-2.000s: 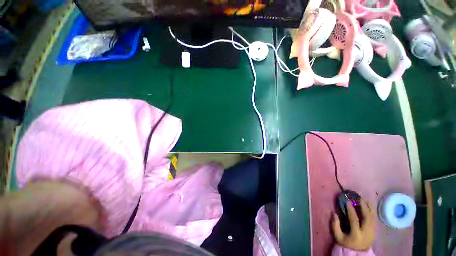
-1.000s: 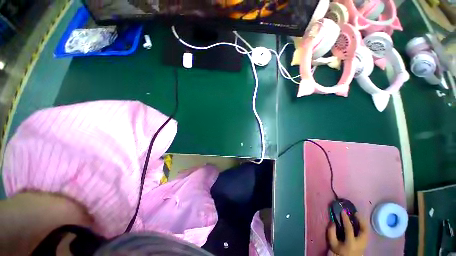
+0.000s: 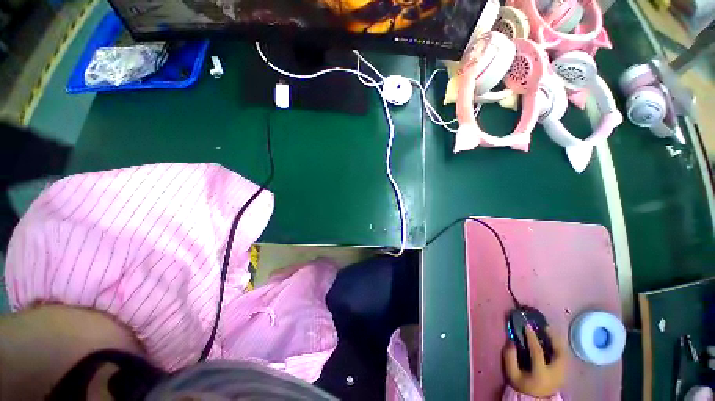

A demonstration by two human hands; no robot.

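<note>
My right hand [image 3: 535, 366] rests on a black computer mouse [image 3: 527, 333] with a small coloured glow, on the pink mouse mat [image 3: 541, 258] at the lower right. Its fingers lie over the mouse. A light-blue ring [image 3: 597, 337] lies on the mat just right of the mouse. My left arm, in a pink striped sleeve [image 3: 133, 243], is bent at the lower left; my left hand is not in view. The monitor [image 3: 313, 23] stands at the top with an orange and dark picture.
Several cat-ear headphones [image 3: 494, 144] stand at the upper right. A white cable with a round puck [image 3: 397, 90] runs down the bench. A blue tray [image 3: 192, 66] holds a clear bag. A small white plug [image 3: 282, 95] lies below the monitor. A black cable [image 3: 233, 227] crosses the sleeve.
The view has shifted a little, so bench items appear slightly further left. My right hand stays on the mouse, which sits slightly closer to the ring's left than one second ago.
</note>
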